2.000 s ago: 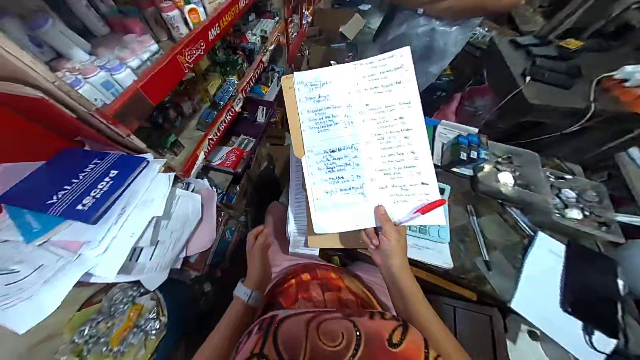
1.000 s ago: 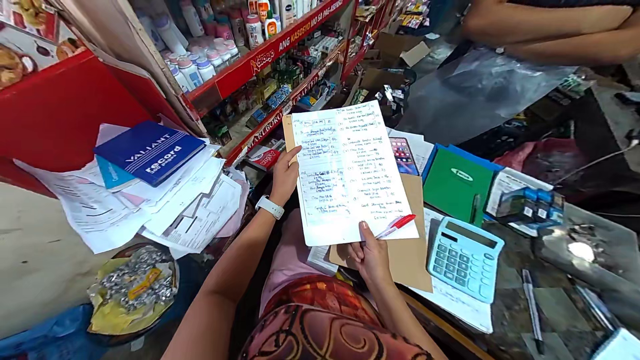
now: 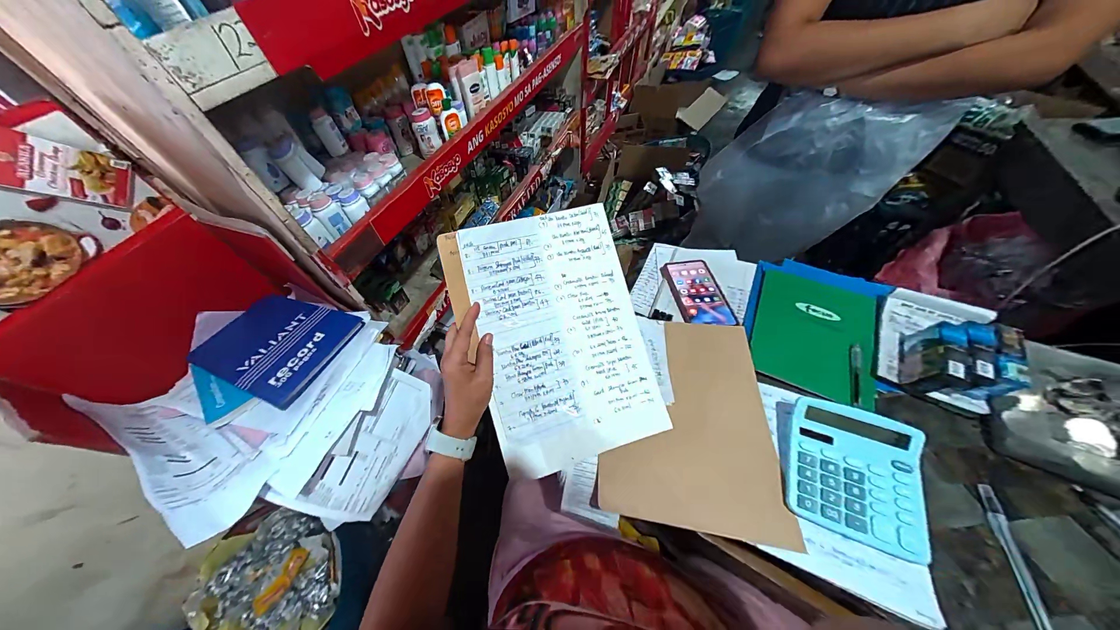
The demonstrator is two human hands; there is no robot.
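My left hand (image 3: 466, 372), with a pale watch at the wrist, grips the left edge of handwritten sheets (image 3: 569, 341) with a brown folder edge behind them. My right hand is out of view. To the right of the sheets a brown folder (image 3: 700, 437) lies on the table, beside a light blue calculator (image 3: 857, 477). Behind the folder lies a smartphone (image 3: 700, 293) with its screen lit. A green folder (image 3: 809, 328) with a pen (image 3: 856, 372) on it is behind the calculator.
Loose papers (image 3: 350, 437) and a blue record book (image 3: 280, 346) are piled at left, above a bowl of foil-wrapped items (image 3: 254, 577). Red-edged shelves (image 3: 455, 149) hold bottles. A person's folded arms (image 3: 919, 52) are at the back right, near a plastic bag (image 3: 814, 175).
My right hand, at the lower edge of the sheets with a red pen one second ago, has left the view together with the pen. My left hand still holds the sheets.
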